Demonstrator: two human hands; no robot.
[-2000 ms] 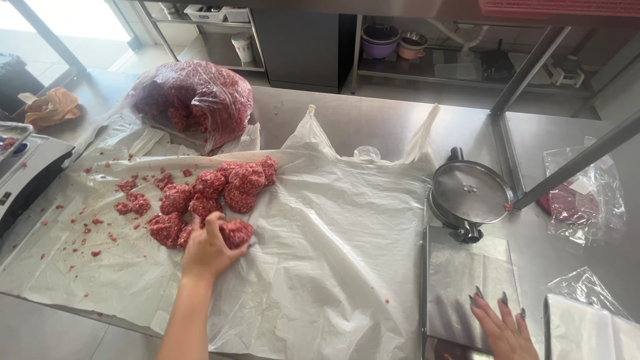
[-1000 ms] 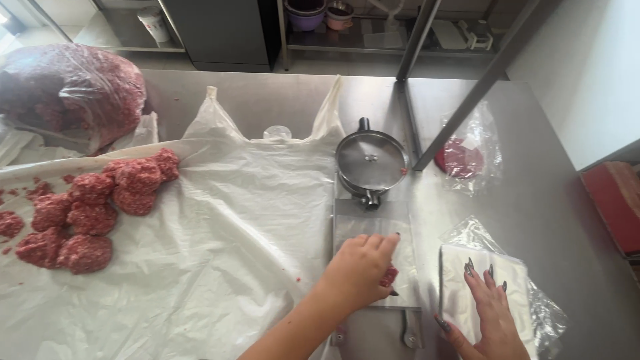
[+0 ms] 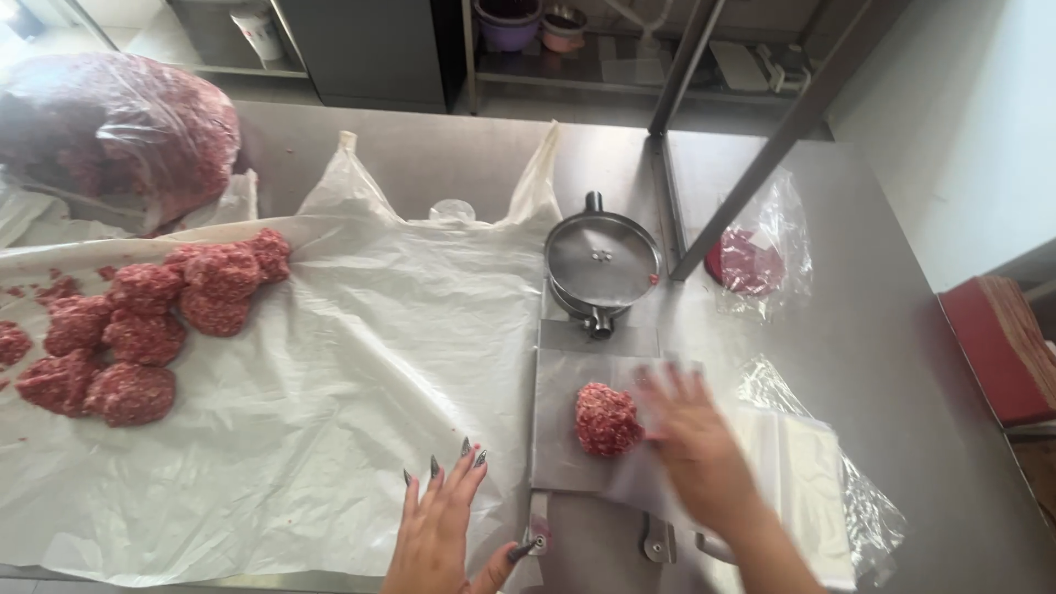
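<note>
A ball of ground meat (image 3: 609, 419) sits on a thin clear plastic sheet on the flat metal plate (image 3: 554, 462) of a hand press. Behind it is the press's round metal head (image 3: 602, 257), a small meat scrap on its rim. My left hand (image 3: 445, 520) is open and empty over the white plastic bag (image 3: 355, 462), left of the plate. My right hand (image 3: 689, 437), motion-blurred, is at the right side of the ball, with a translucent sheet below it; its grip on the sheet is unclear. A stack of plastic sheets (image 3: 813, 495) lies to its right.
Several meat balls (image 3: 132, 392) and crumbs lie on the bag at left. Behind them is a large clear bag of ground meat (image 3: 165, 124). Metal frame bars (image 3: 751, 181) slant up at the back right, near a red disc in clear plastic (image 3: 747, 260).
The meat ball, under my left hand on the plate a second ago, now lies free there. My left hand has moved back to the left; my right hand has moved from the sheet stack toward the ball.
</note>
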